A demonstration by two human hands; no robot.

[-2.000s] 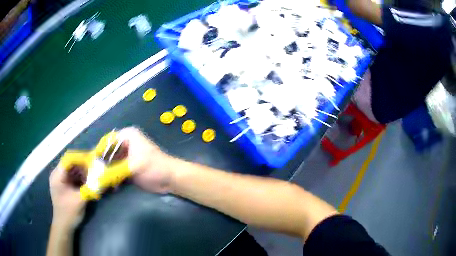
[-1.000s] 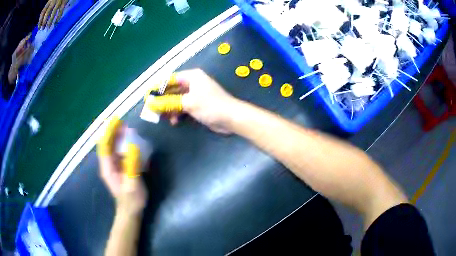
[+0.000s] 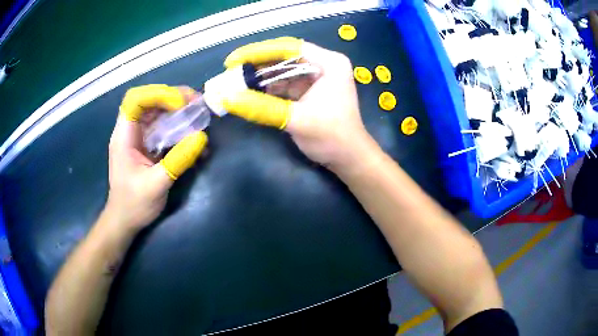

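My right hand [image 3: 315,98], in yellow finger cots, holds a white driver unit [image 3: 221,90] between thumb and fingers. The unit's black end and white lead wires [image 3: 288,71] point toward my palm. My left hand [image 3: 141,151], also in yellow finger cots, holds a translucent, pale case [image 3: 177,126] between thumb and fingers. The unit's white end meets or lies very near the case's upper right end; blur hides whether one is inside the other. Both are held above the dark table [image 3: 262,230].
Several yellow finger cots [image 3: 387,100] lie right of my right hand. A blue bin [image 3: 452,125] heaped with white-and-black wired units stands at the right. Another blue bin [image 3: 16,295] is at the lower left edge. A pale rail [image 3: 98,72] borders the green conveyor [image 3: 59,46].
The view has shifted. My hands, apart one second ago, have come together, with the white unit now at the end of the translucent case.
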